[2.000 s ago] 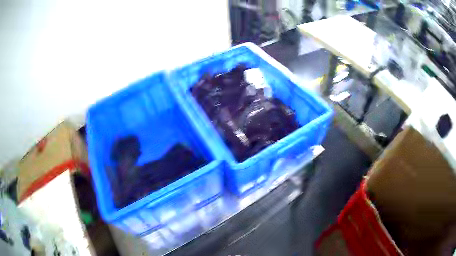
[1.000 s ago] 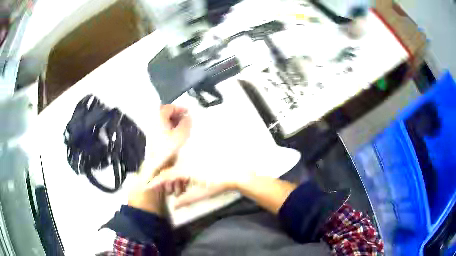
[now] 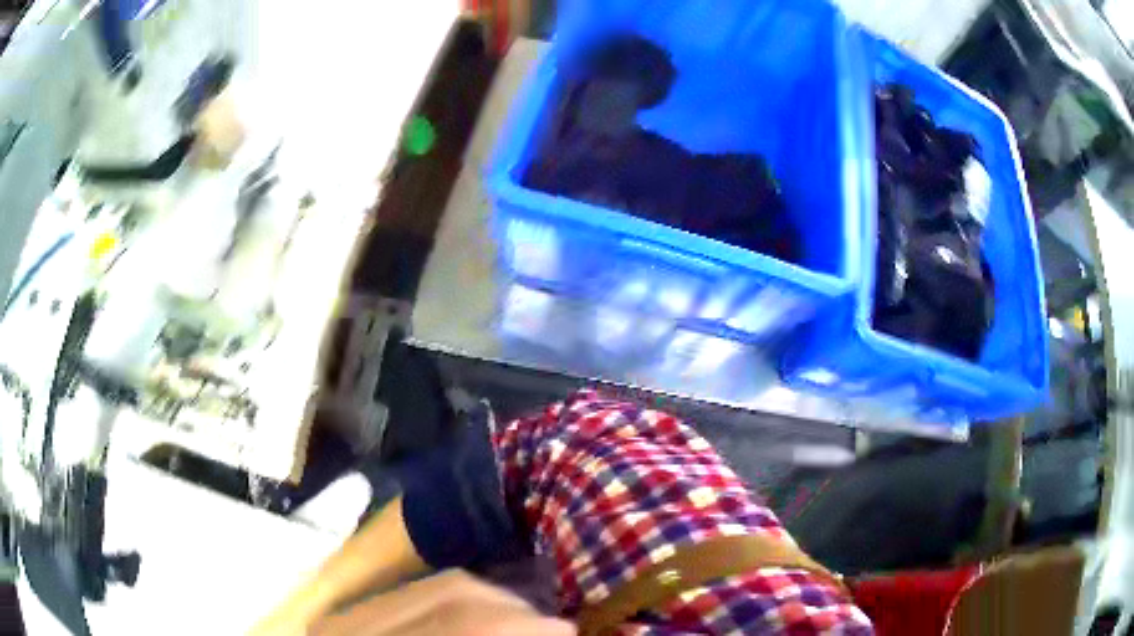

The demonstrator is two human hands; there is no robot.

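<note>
My right arm crosses the bottom of the view in a red checked sleeve with a dark cuff. Its bare forearm runs off the lower edge, so my right hand is out of the picture. A blurred patch of skin, apparently my left hand [image 3: 435, 606], lies at the bottom edge against the right forearm; its fingers cannot be made out. Two blue crates stand at the upper right. The nearer blue crate [image 3: 678, 255] holds black parts [image 3: 672, 168]. The farther blue crate [image 3: 1022, 249] holds black parts with a white piece [image 3: 976, 193] on them.
The white tabletop [image 3: 162, 547] and blurred machine parts [image 3: 187, 336] are at left. A small green spot [image 3: 420, 136] shows beyond the table's edge. A brown strap [image 3: 696, 574] crosses the sleeve. A red-and-brown box [image 3: 1020, 596] is at the lower right.
The view has swung right, bringing both crates into sight. The pile of black loops and my right hand have left the picture. My hands showed over the tabletop before.
</note>
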